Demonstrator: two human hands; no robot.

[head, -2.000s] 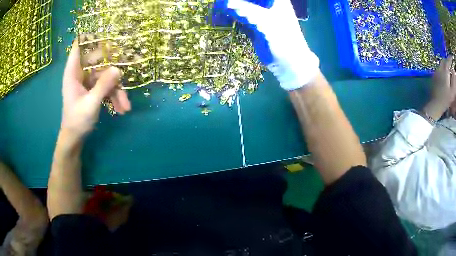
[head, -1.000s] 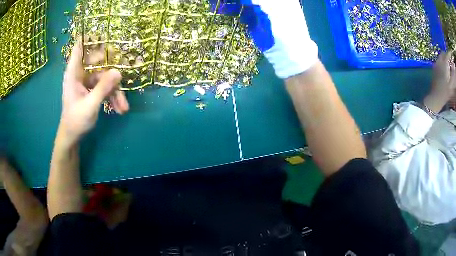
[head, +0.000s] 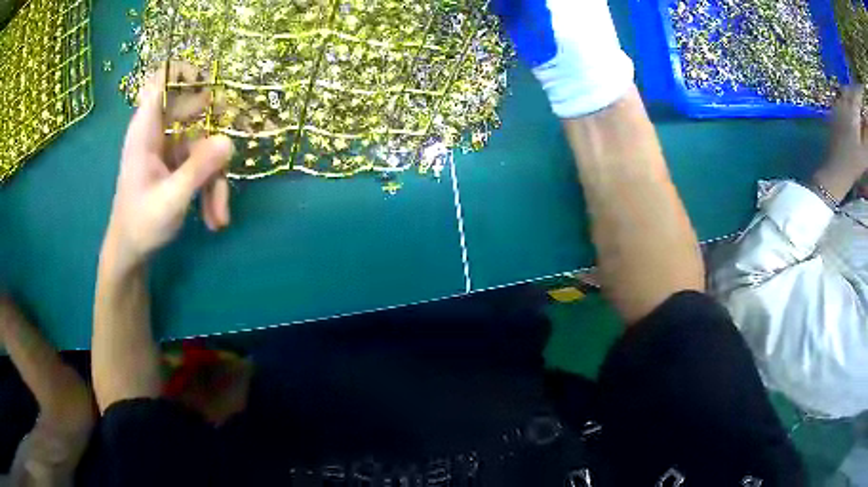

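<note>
A gold sprue frame (head: 303, 87) lies over a glittering pile of loose gold and silver parts (head: 466, 90). My bare left hand (head: 167, 176) holds the frame's near left corner, with the thumb on top and the fingers seen through the bars. My right hand (head: 571, 48) wears a glove with a white back and blue palm; it is at the top edge, right of the pile. Its fingertips are cut off by the picture's edge, so what they touch is hidden. The far edge of the frame is also out of view.
Stacked gold frames (head: 43, 81) lie at far left. A blue tray (head: 752, 107) of loose parts stands at upper right. A person's arm in a pale sleeve (head: 795, 238) is at right, another person's bare arm (head: 38, 357) at lower left. A thin white line (head: 461, 224) crosses the green table.
My gloved right hand has moved right and up, away from over the frame, and its fingers have left the picture. My left hand keeps its hold; the frame has shifted slightly.
</note>
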